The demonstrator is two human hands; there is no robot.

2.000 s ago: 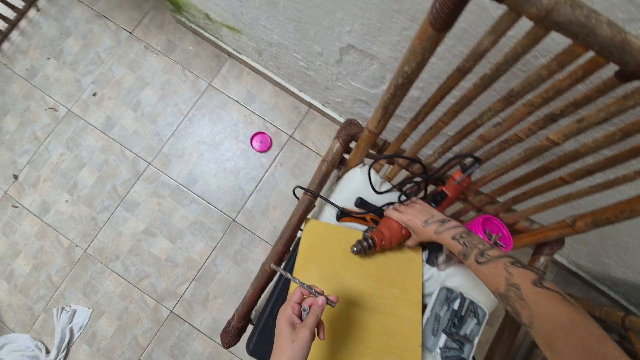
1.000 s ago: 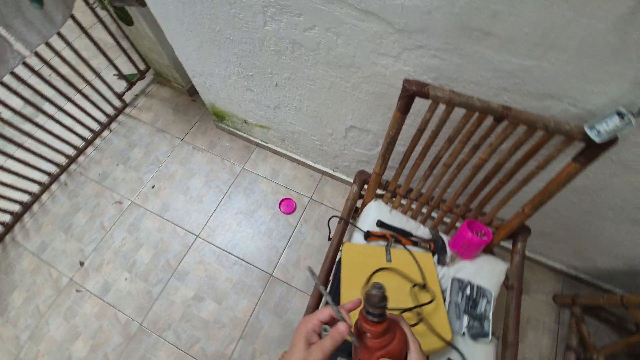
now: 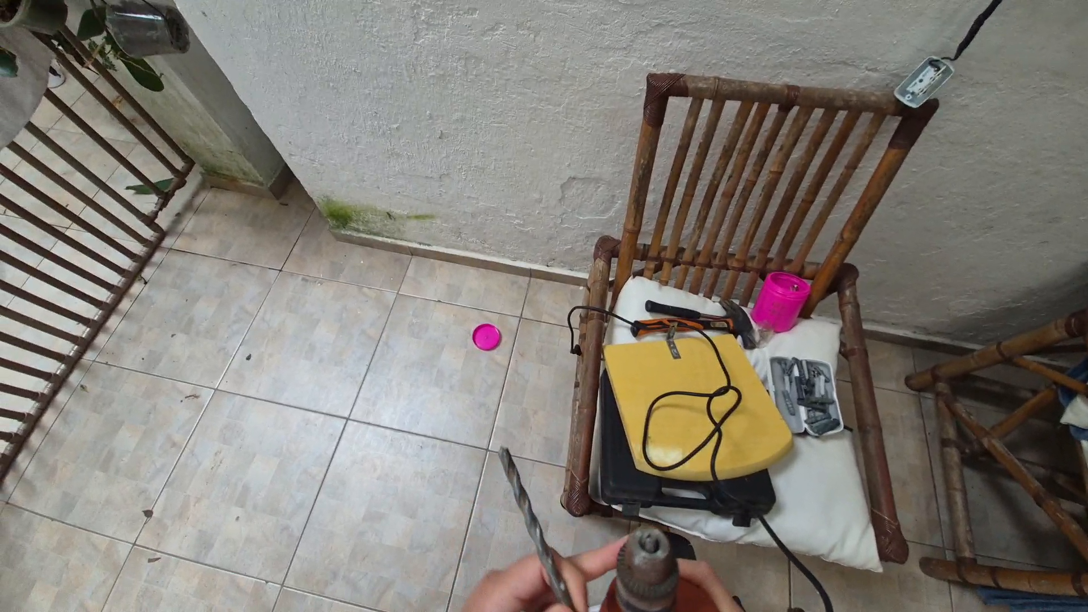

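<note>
At the bottom of the head view, my left hand (image 3: 531, 585) holds a long twist drill bit (image 3: 534, 518) between its fingers, tip pointing up and left. Just right of the bit is a red power drill with its metal chuck (image 3: 648, 565) facing up. My right hand (image 3: 710, 586) is around the drill body, mostly cut off by the frame edge. The chuck shows no bit in it. The drill's black cord (image 3: 795, 552) runs up over a yellow board (image 3: 705, 408), which lies on a black tool case (image 3: 646, 484) on the chair.
A bamboo chair (image 3: 867, 425) with a white cushion (image 3: 837, 518) also bears a claw hammer (image 3: 680, 312), a pink container (image 3: 780, 299) and a box of wall plugs (image 3: 803, 395). A pink lid (image 3: 486, 337) lies on the floor. An outlet box (image 3: 924, 82) hangs at the chair's top. A slatted gate (image 3: 76, 280) stands left.
The drill has left the chair and come up in my right hand, close to the drill bit in my left. Its cord now lies across the yellow board. The view has shifted.
</note>
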